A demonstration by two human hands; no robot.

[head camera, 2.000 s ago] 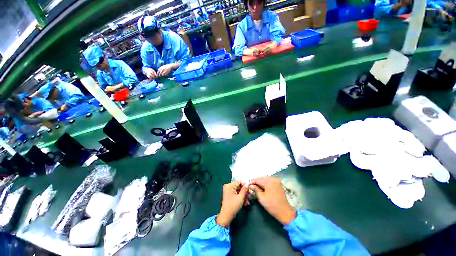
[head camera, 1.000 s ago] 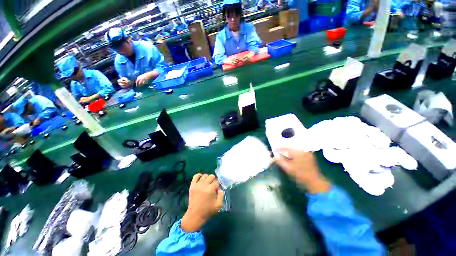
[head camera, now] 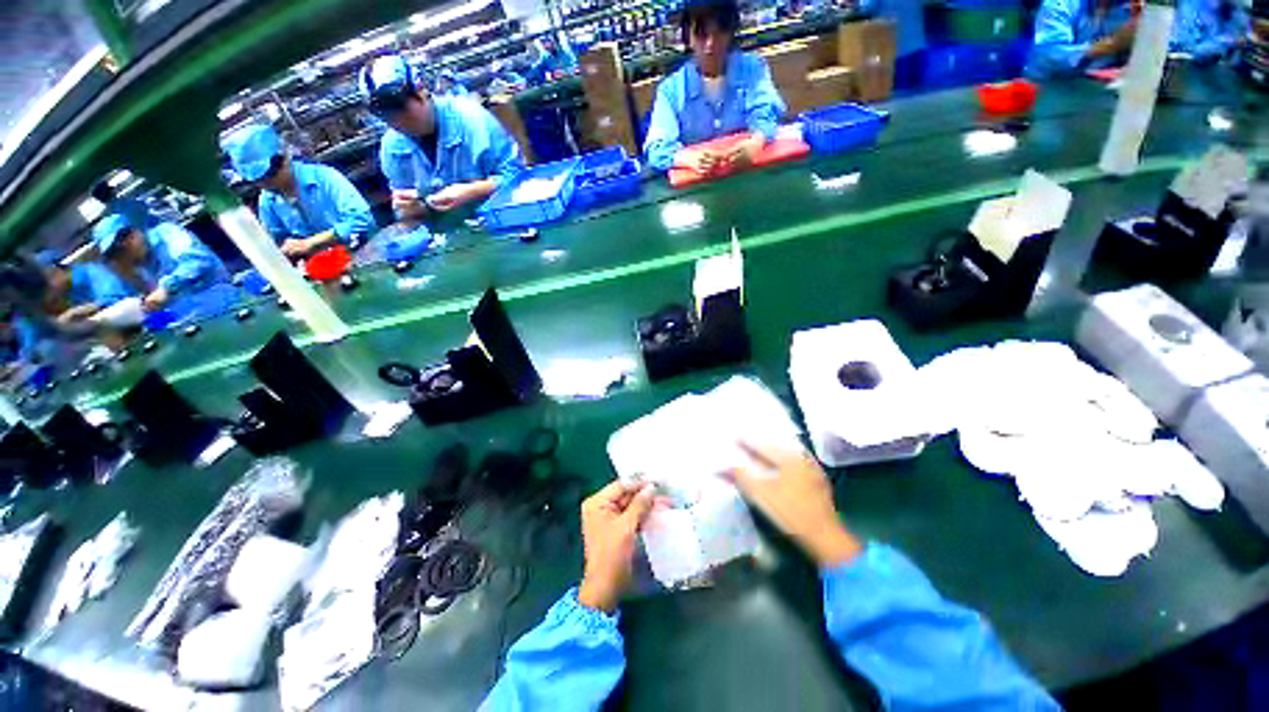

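Observation:
A clear plastic bag (head camera: 678,543) hangs below my two hands, in front of the whitish stack of polybags (head camera: 738,410). My left hand (head camera: 615,536) pinches the bag at its upper left edge. My right hand (head camera: 791,498) lies over the bag's upper right side with its fingers extended; whether it grips the bag is hidden by blur. A white piece (head camera: 644,448) shows at the left of the stack, above my left hand; I cannot tell whether it is inside the bag.
White round pieces (head camera: 1079,431) lie at right, beside a white insert with a hole (head camera: 852,403). Black rings (head camera: 448,568) and bagged parts (head camera: 338,598) lie at left. Open black boxes (head camera: 696,334) stand in a row behind. Workers (head camera: 710,91) sit across the line.
My hands have come closer together over the stack, my right hand moving back from the white insert. The bag is now spread out between them. The camera view has shifted.

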